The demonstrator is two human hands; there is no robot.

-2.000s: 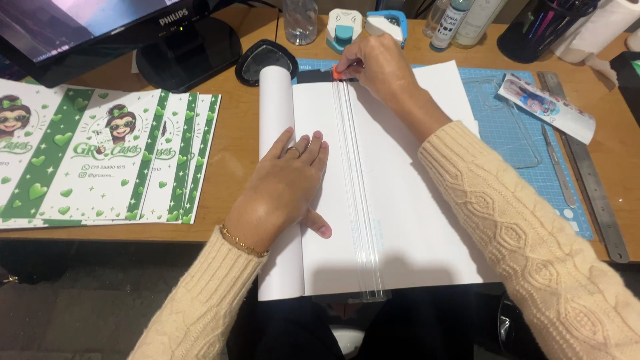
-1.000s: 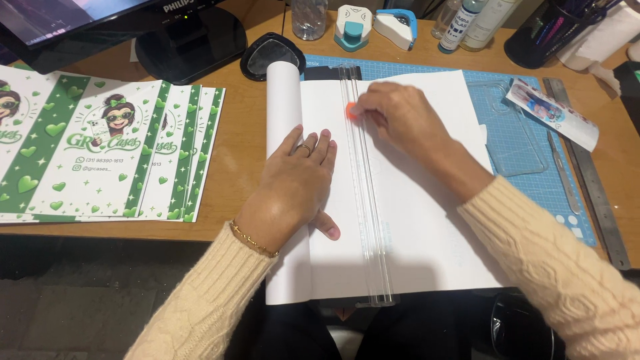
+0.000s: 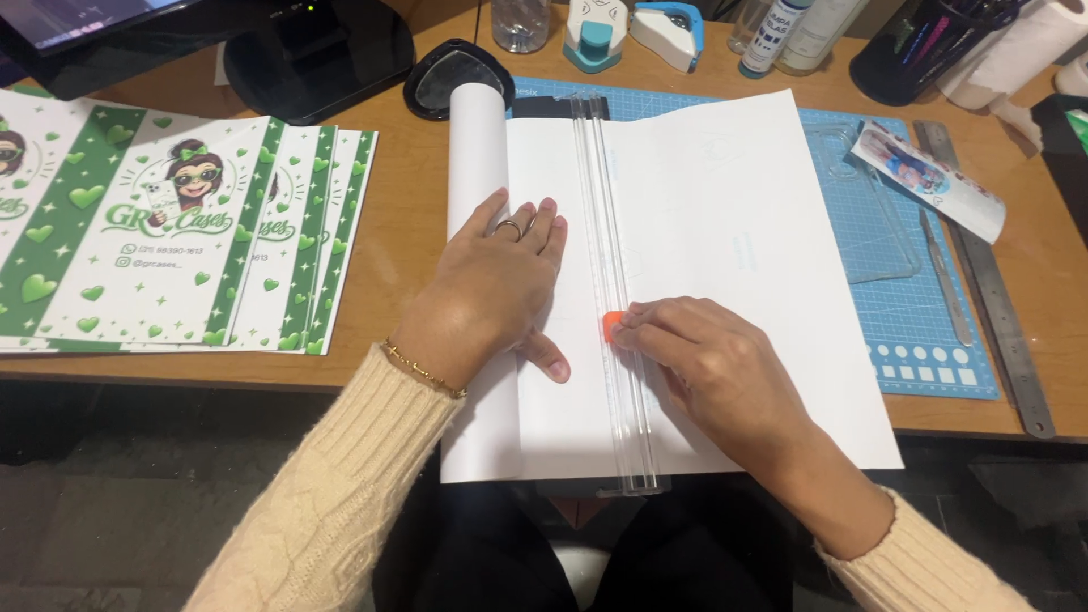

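Observation:
A large white paper sheet (image 3: pixel 731 204), curled over at its left side, lies across a paper trimmer. The trimmer's clear plastic rail (image 3: pixel 592 195) crosses the sheet from its far edge to its near edge. My left hand (image 3: pixel 493 297) presses flat on the paper left of the rail, fingers apart, holding nothing. On the rail, about midway to near, my right hand (image 3: pixel 722 374) pinches the orange cutter slider (image 3: pixel 614 326). Most of the trimmer's base is hidden beneath the paper; a dark part shows at the far end.
Printed green-and-white sheets (image 3: pixel 170 297) lie left, near a monitor stand (image 3: pixel 319 64). On the right are a blue cutting mat (image 3: pixel 892 331), a clear phone case (image 3: pixel 884 274), a scalpel (image 3: pixel 945 276), a curled print (image 3: pixel 931 178) and a steel ruler (image 3: pixel 1003 323). Bottles (image 3: pixel 773 34) stand behind.
My right hand has moved the orange slider along the rail from its far end toward me. My left hand stays flat on the paper.

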